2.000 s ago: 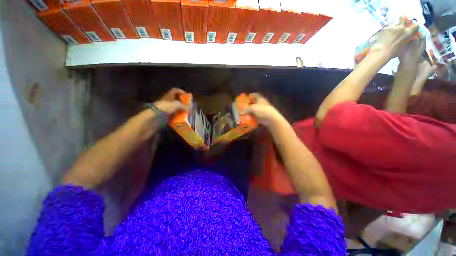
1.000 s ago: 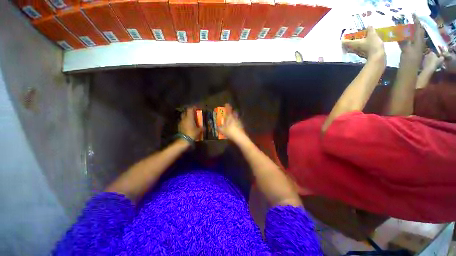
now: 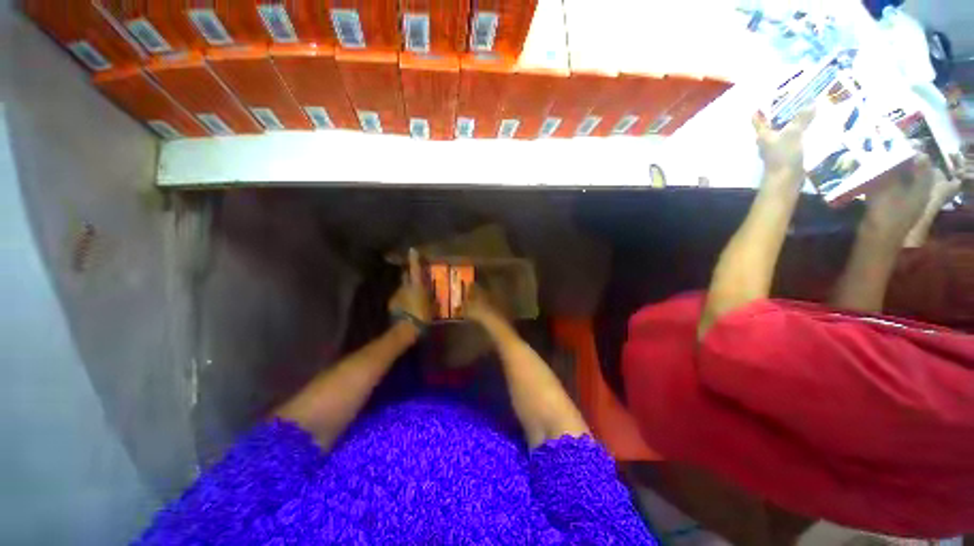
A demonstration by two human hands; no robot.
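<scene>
Two orange retail boxes stand side by side, end up, low in front of me at a brown cardboard carton below the bench edge. My left hand is on the left side of the pair, and my right hand is on the right side. Both hands are small and dim, and their fingertips are partly hidden. The lower parts of the boxes are hidden by the hands and carton.
Rows of orange boxes stand on the white bench ahead. At right a person in a red top holds a printed package. A red-orange stool shows between us.
The two orange boxes, first tilted apart in my hands, are now close together and lower, at the carton. My hands have come together. The neighbour's package has turned its printed face up.
</scene>
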